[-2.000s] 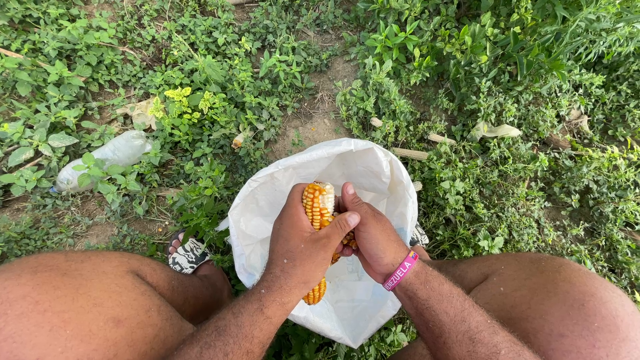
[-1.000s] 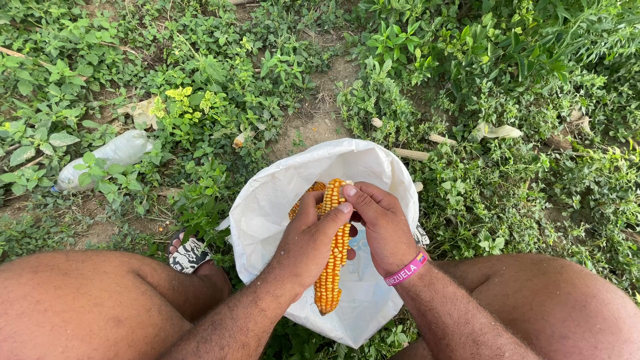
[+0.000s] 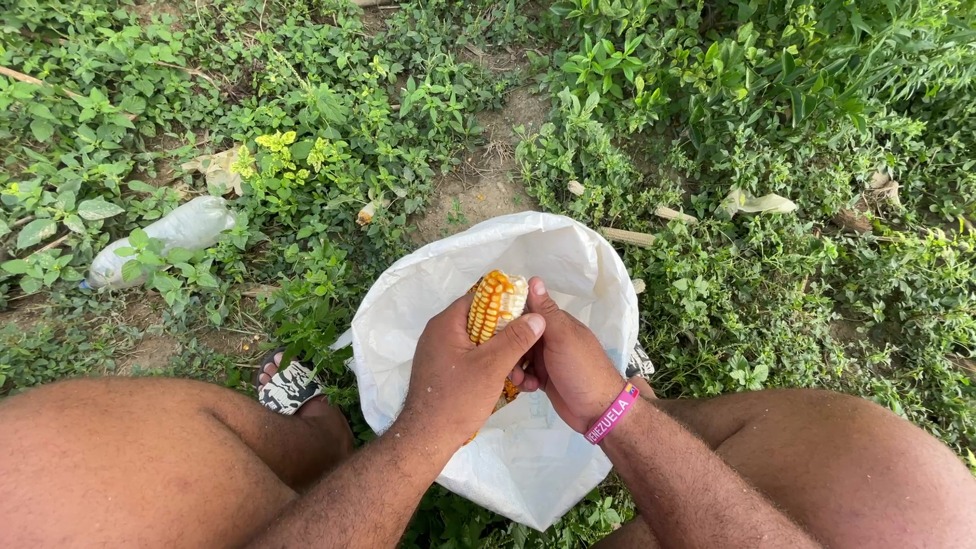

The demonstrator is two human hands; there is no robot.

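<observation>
My left hand (image 3: 465, 366) is closed around an ear of yellow-orange corn (image 3: 488, 309), whose upper end points away from me over a white woven sack (image 3: 404, 293). Bare, pale cob shows along the right side of that end. My right hand (image 3: 572, 358) presses against the ear from the right, thumb raised beside the left thumb, its fingers curled and partly hidden. More orange kernels show below the hands; whether they belong to the same ear or a second one I cannot tell. A pink wristband is on the right wrist.
The open sack stands between my knees and sandaled feet. Stripped corn cobs (image 3: 627, 236) and a dry husk (image 3: 762, 203) lie among low weeds beyond it on the right. A clear plastic bottle (image 3: 179, 229) lies in the weeds at left.
One second ago a long ear with full kernel rows lay across my hands. Now my hands are closer together, and an end with bare cob shows between them.
</observation>
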